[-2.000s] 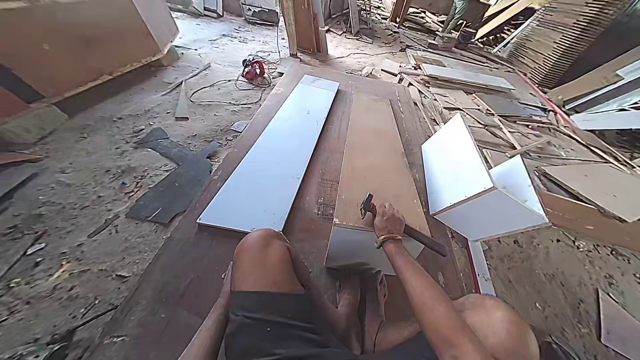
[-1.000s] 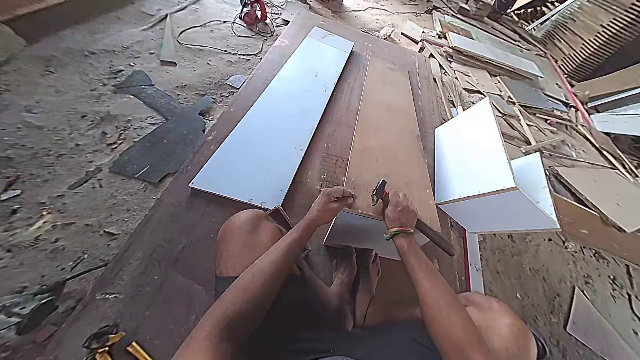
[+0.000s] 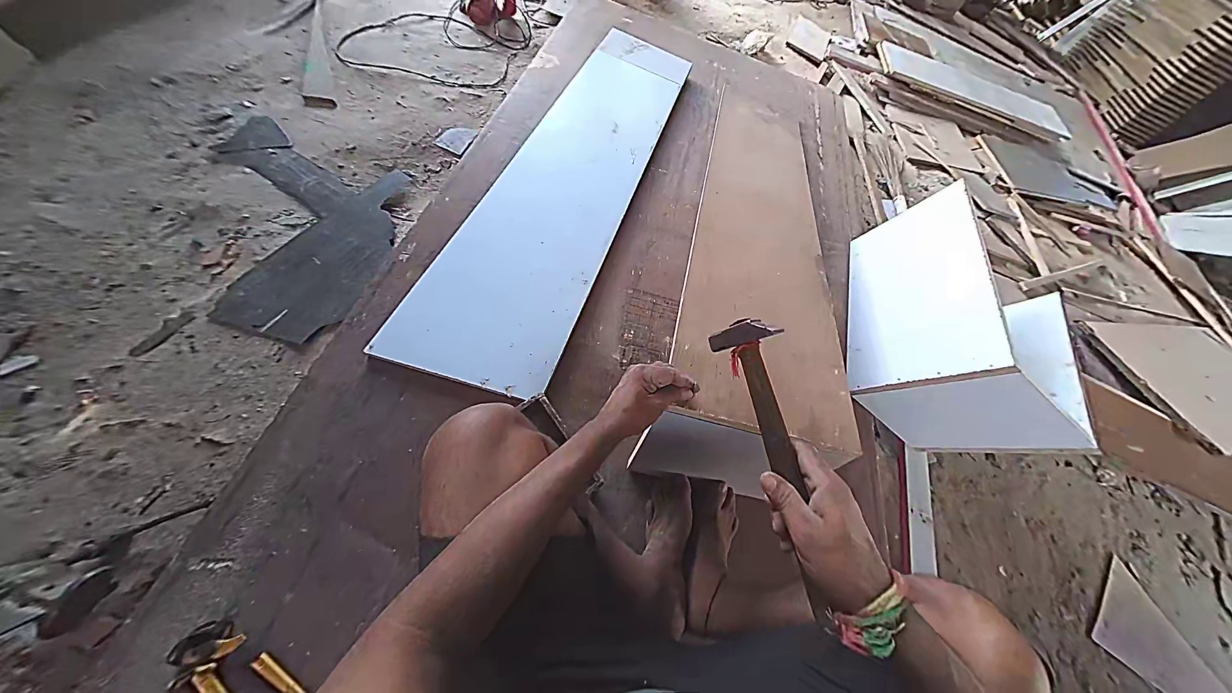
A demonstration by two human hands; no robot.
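My right hand (image 3: 823, 515) grips the wooden handle of a hammer (image 3: 770, 404), its metal head raised over the near end of a brown board (image 3: 756, 250). This board forms the top of a box-like piece whose near end panel (image 3: 712, 448) is pale. At the board's near left corner is my left hand (image 3: 650, 397), its fingertips pinched together; whether a nail is between them is too small to tell. A long white panel (image 3: 549, 212) lies to the left. Right of the brown board stands a white angled panel assembly (image 3: 929, 298).
My knees and feet surround the near end of the work. A dark open box (image 3: 544, 419) sits by my left knee. Yellow-handled tools (image 3: 207, 669) lie at lower left. Wood scraps (image 3: 1020, 221) are piled at right, and a black sheet piece (image 3: 313, 255) lies on the ground.
My left hand, out of clear view two seconds ago, has come to the board's near left corner. The hammer, low over the board before, is now raised with its head up.
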